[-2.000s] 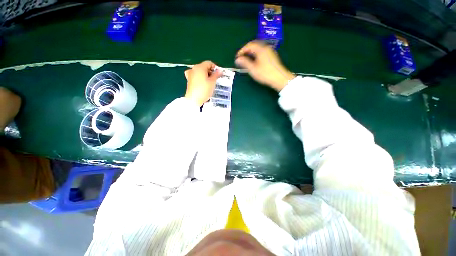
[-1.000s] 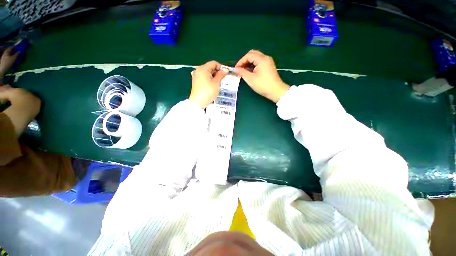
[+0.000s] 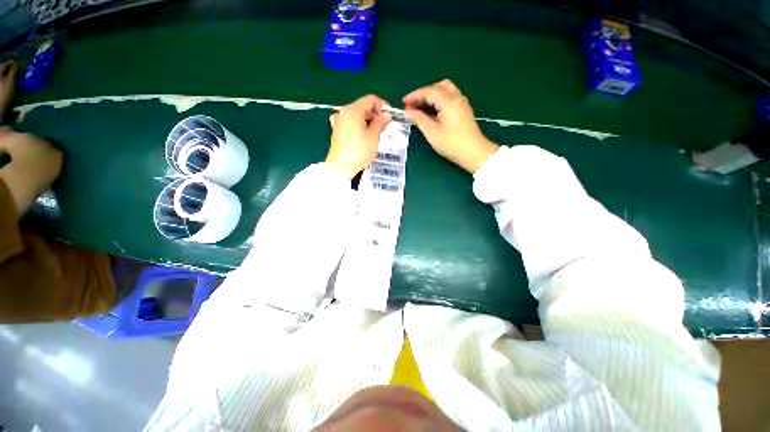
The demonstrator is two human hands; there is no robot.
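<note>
The barcode label strip point(image 3: 385, 196), white with rows of black bars, runs from my fingertips down to my lap edge. My left hand point(image 3: 358, 135) pinches its upper end. My right hand point(image 3: 447, 126) has thumb and forefinger at the strip's top right corner, at a small greyish label point(image 3: 395, 113) between the two hands. Whether that label is off the backing cannot be told. Both hands are bare, just below the pale worn edge line.
Blue product boxes stand on the conveyor belt point(image 3: 473, 51), one ahead point(image 3: 349, 38), one at right point(image 3: 613, 59), one far left point(image 3: 39, 63). Two spare label rolls point(image 3: 221, 211) lie at left. A neighbour's arm point(image 3: 29, 169) is at the left edge. A blue stool point(image 3: 139, 304) stands below.
My right hand has come from beside the far box back to the strip's top, meeting my left hand. The boxes on the belt have shifted right.
</note>
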